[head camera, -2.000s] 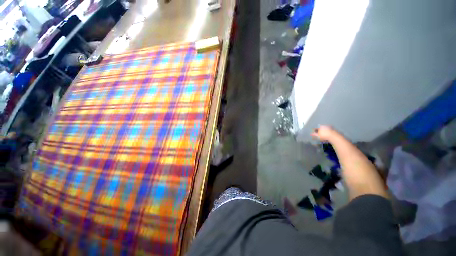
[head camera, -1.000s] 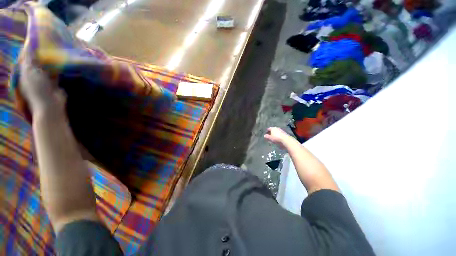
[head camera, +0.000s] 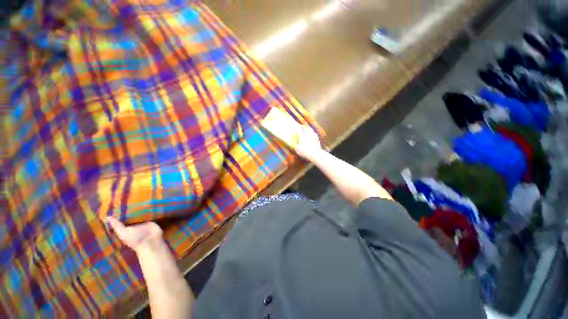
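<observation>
Plaid fabric (head camera: 149, 143) in orange, yellow, blue and purple checks covers the left part of the table, with a loose, rumpled top ply over flatter layers. My left hand (head camera: 138, 233) pinches the near edge of the loose ply between thumb and fingers. My right hand (head camera: 306, 141) is on the near end of a pale yellow block (head camera: 281, 126), which lies on the fabric's corner by the table edge; its fingers are partly blurred.
The brown cutting table (head camera: 336, 81) runs to the upper right, with a small white and grey object (head camera: 383, 41) on it. Heaps of blue, green, red and dark cloth (head camera: 492, 156) lie on the grey floor at the right.
My left hand has come down from the upper left to the near side with the ply's edge. My right hand has moved from over the floor onto the block. The view has turned.
</observation>
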